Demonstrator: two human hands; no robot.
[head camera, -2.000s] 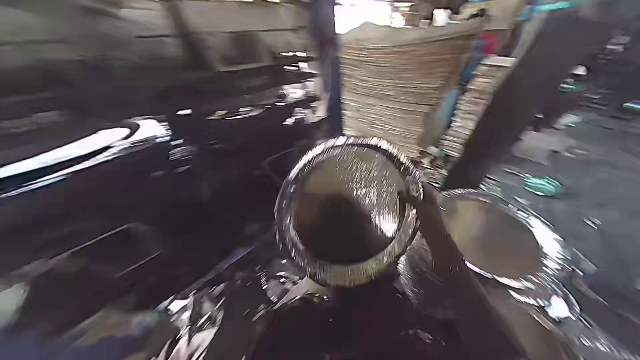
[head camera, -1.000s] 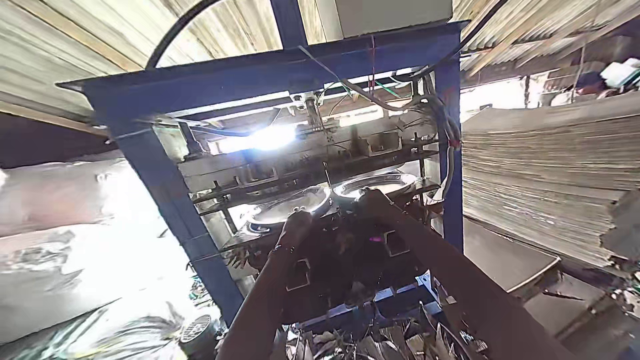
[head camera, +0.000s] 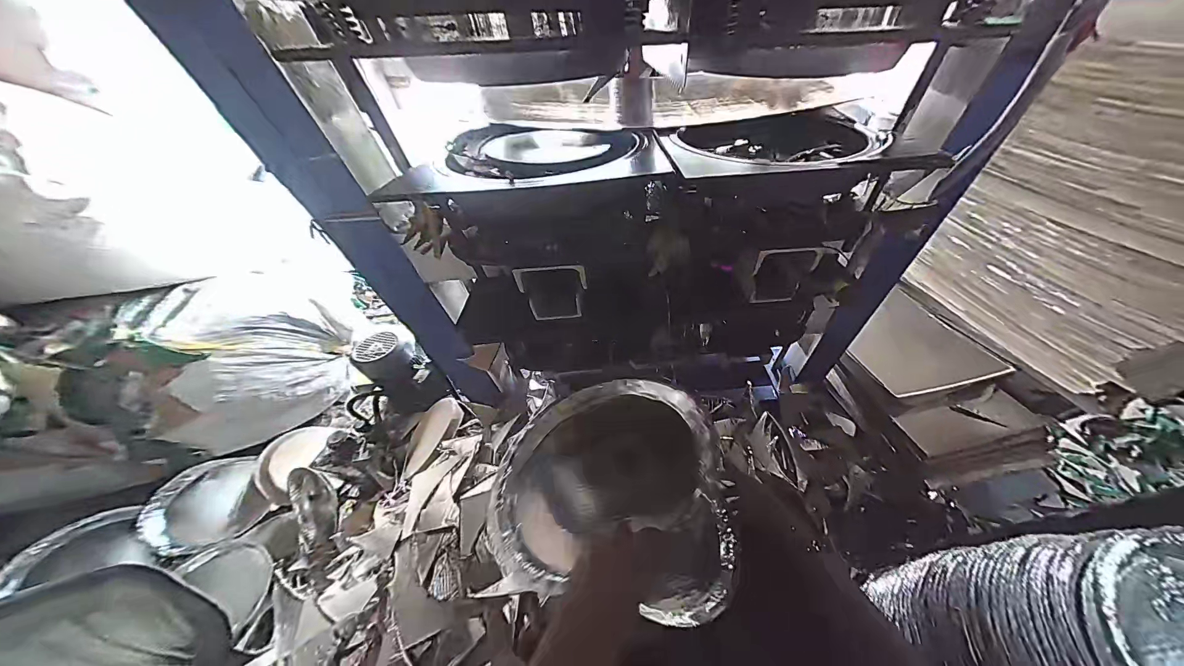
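Note:
Low in the middle of the head view, a round silvery plate (head camera: 601, 462) is held in front of a blue-framed press. My left hand (head camera: 615, 564) lies over its lower part and grips it. At the plate's right edge is my right hand (head camera: 740, 518), dark and blurred, its fingers at the rim. A second silvery edge below suggests another plate, though this is hard to tell. On the press, two round dies sit side by side: the left die (head camera: 546, 153) has a shiny centre, the right die (head camera: 777, 139) looks dark inside.
Cut scraps (head camera: 425, 555) cover the floor below the press. Loose silvery plates (head camera: 203, 499) lie at left beside a small motor (head camera: 379, 347). A nested stack of silvery plates (head camera: 999, 592) lies at lower right. Tall stacked sheets (head camera: 1064, 203) stand right of the blue frame (head camera: 305, 166).
Both hands have drawn back from the press, where each was at a shiny plate one second ago, and are now together low in front with a plate. The view has tilted down.

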